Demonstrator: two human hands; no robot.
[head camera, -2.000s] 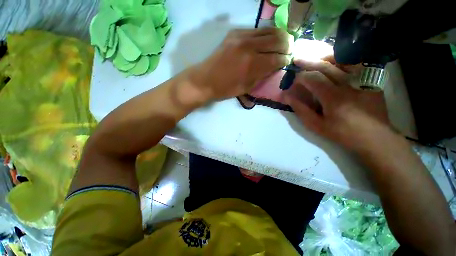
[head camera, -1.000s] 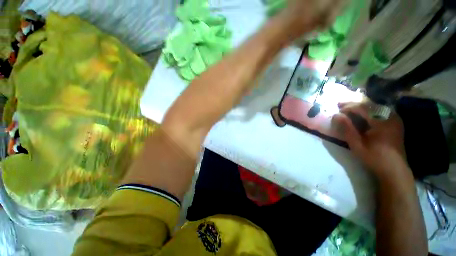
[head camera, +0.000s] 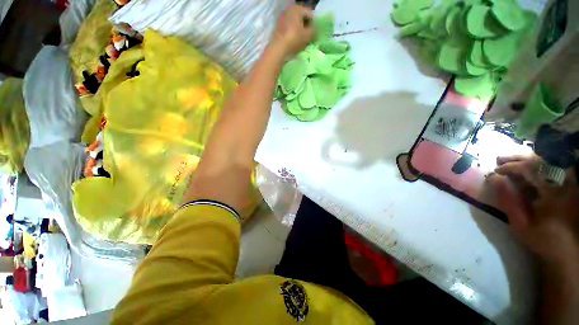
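Observation:
My left hand (head camera: 295, 30) is at the top edge of the white table, its fingers beside a light green piece at the upper end of a green fabric heap (head camera: 314, 82). Whether it pinches that piece is unclear. My right hand (head camera: 530, 197) rests at the right on the machine bed (head camera: 438, 166), below the bright needle area; what its fingers hold cannot be told. The bed is pink with a shiny plate (head camera: 452, 125). Bunched green pieces (head camera: 479, 38) lie behind the bed. Another green piece (head camera: 539, 111) hangs near the machine head.
The white table (head camera: 355, 184) has its front edge towards my lap. A large yellow translucent sack (head camera: 159, 127) stands on the floor at left, with whitish sacks (head camera: 54, 120) and small black, white and orange items (head camera: 95, 155) around it. Something red (head camera: 374, 257) is under the table.
The view has swung left. My left hand has left the needle area and moved to the left green heap. My right hand stays by the needle area.

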